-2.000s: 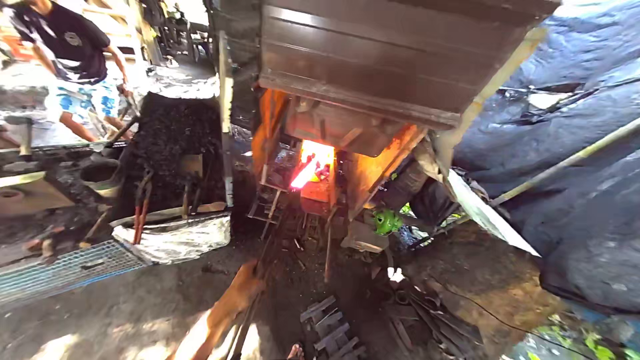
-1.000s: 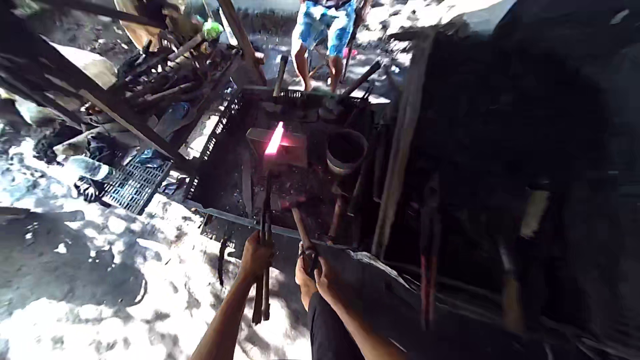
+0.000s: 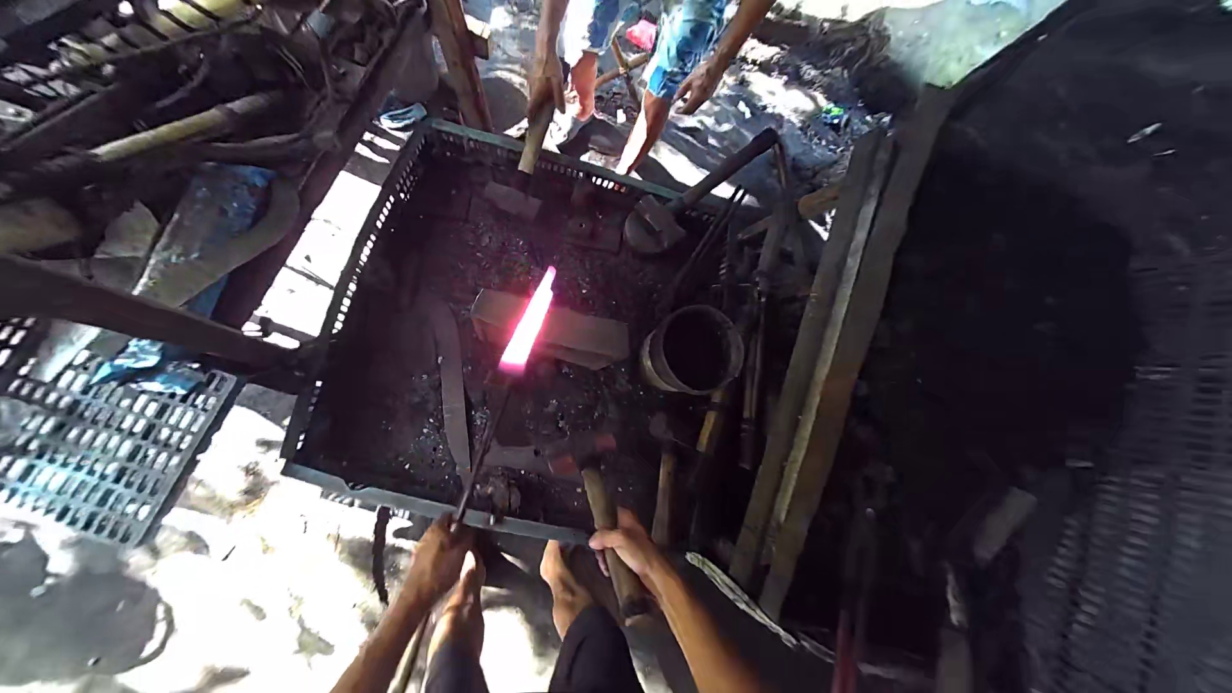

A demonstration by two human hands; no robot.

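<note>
My left hand (image 3: 438, 561) is closed around long metal tongs (image 3: 486, 438), which reach up over the low work tray. At their far end is a glowing pink-white metal bar (image 3: 529, 324), lying across the left part of a steel anvil block (image 3: 587, 334). The wooden handle of a hammer (image 3: 599, 496) is in my right hand (image 3: 626, 546); the hammer's head, partly reddish, is low over the tray, below the anvil block. Across the tray, a co-worker's hand (image 3: 546, 85) grips the upright wooden handle of another hammer (image 3: 512, 197).
The slatted rim of the tray (image 3: 351, 255) surrounds dark grit. Right of the anvil block stands a round metal container (image 3: 691, 348), with another hammer (image 3: 654, 226) beyond it. Wooden beams (image 3: 837, 366) border the right side. A plastic grate (image 3: 106, 452) lies at left.
The view has swung from the furnace to the anvil tray. Since a second ago, the co-worker's hand has come onto a hammer handle at the tray's far side.
</note>
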